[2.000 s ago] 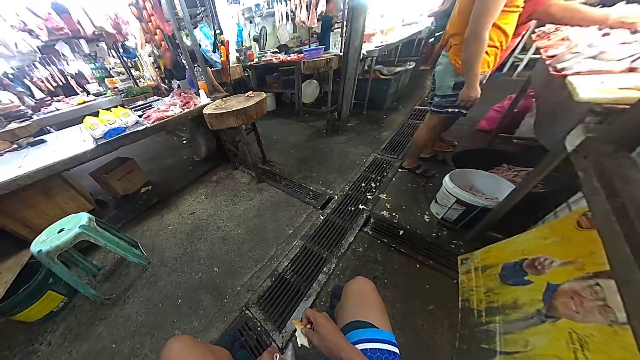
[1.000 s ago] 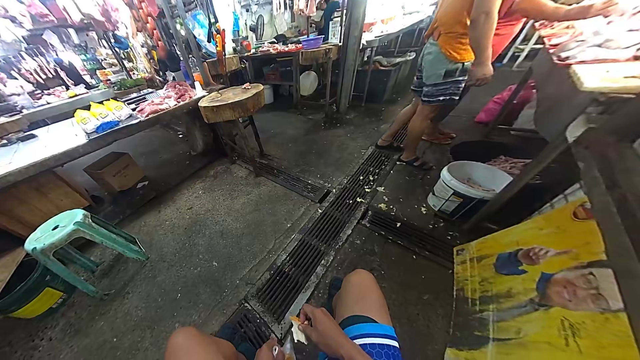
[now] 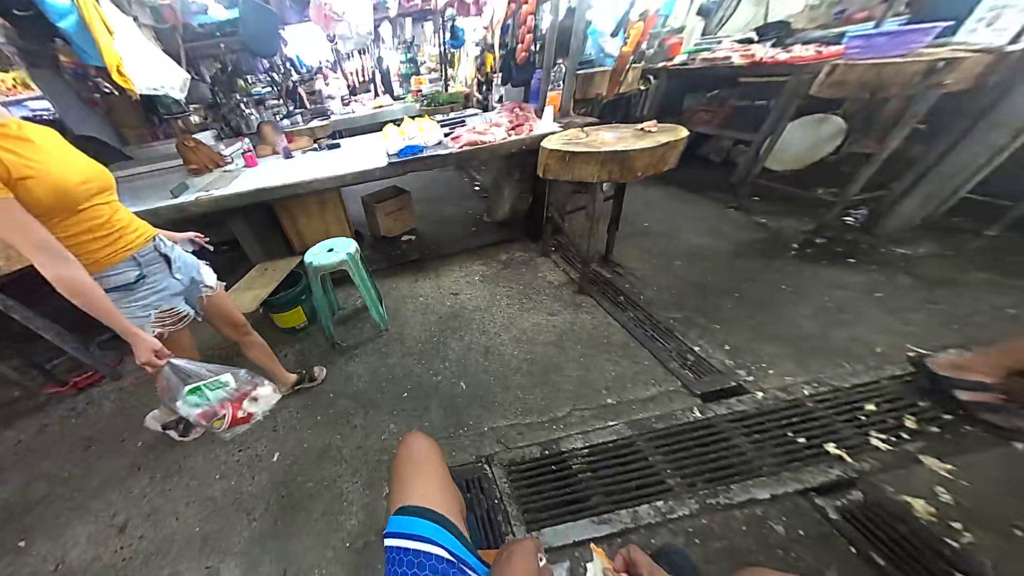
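Observation:
My left hand [image 3: 520, 558] is at the bottom edge, beside my bare knee and blue shorts, mostly cut off by the frame. A small pale scrap touches its fingertips; what it is cannot be made out. To its right, my right hand [image 3: 636, 562] has its fingers closed on a small white-and-orange item [image 3: 598, 558], too small to name. Both hands are low over the floor drain grate [image 3: 592, 484], a short gap apart.
A person in a yellow top [image 3: 72, 192] carries a clear plastic bag [image 3: 220, 396] at left. Ahead stand a green plastic stool [image 3: 334, 252], a cardboard box [image 3: 390, 211], a counter with raw meat [image 3: 500, 126] and a round wooden chopping block [image 3: 612, 152]. A sandaled foot [image 3: 972, 388] is at right.
The view has swung left. A person in yellow with a plastic bag is now in view; the white bucket and yellow poster no longer are. My right hand still holds the small item.

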